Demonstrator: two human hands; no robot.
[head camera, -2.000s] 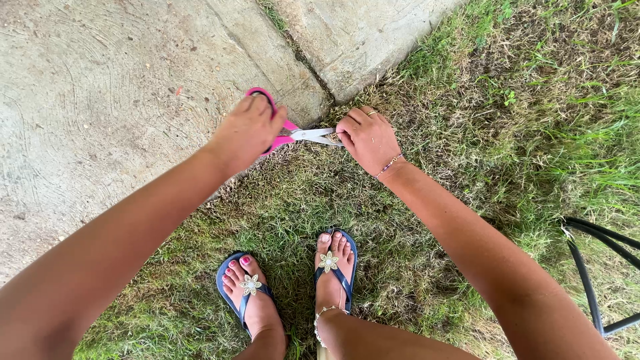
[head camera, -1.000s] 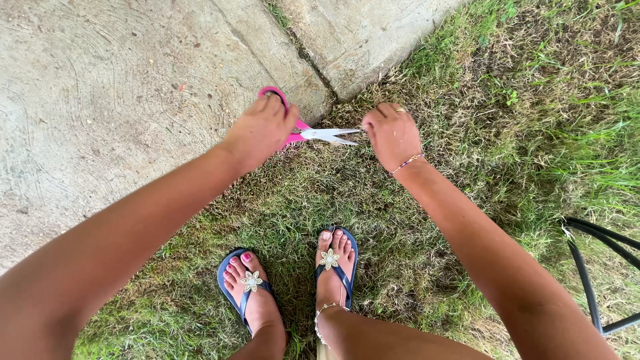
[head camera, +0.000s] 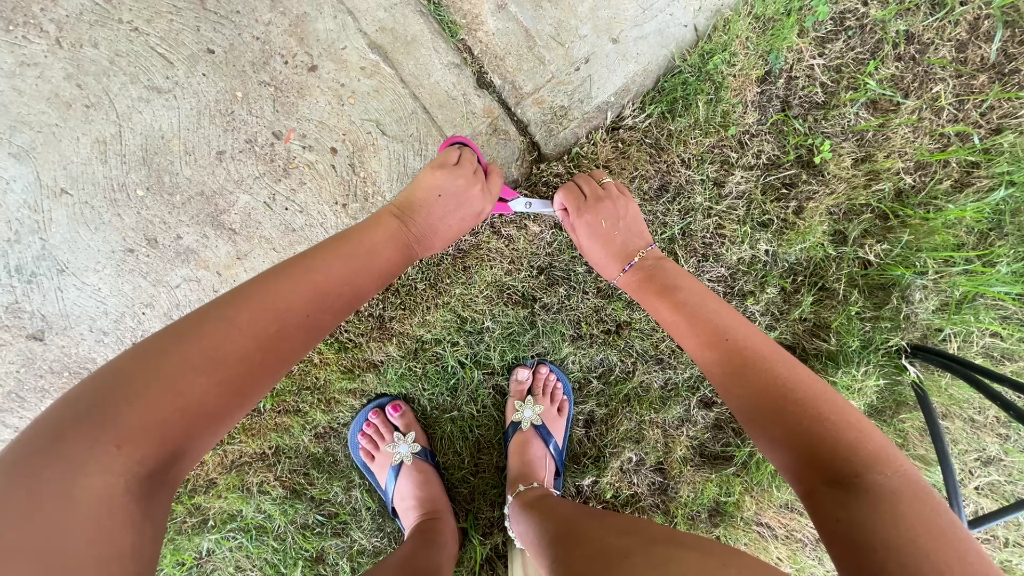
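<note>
My left hand grips the pink handles of a pair of scissors above the edge where concrete meets grass. The metal blades point right, nearly together, and their tips are hidden at the fingers of my right hand. That hand is curled, with a ring and a beaded bracelet; whether something is pinched in its fingers cannot be seen. Short, partly dry grass lies below both hands.
A concrete slab with a grassy crack fills the upper left. My feet, in blue flip-flops with flower ornaments, stand on the grass. Black tubes or bars rest at the right edge. Taller green grass grows at the right.
My right hand moved right, away from the blades, then came back to their tips. The scissor blades, spread apart in both earlier frames, are now nearly together.
</note>
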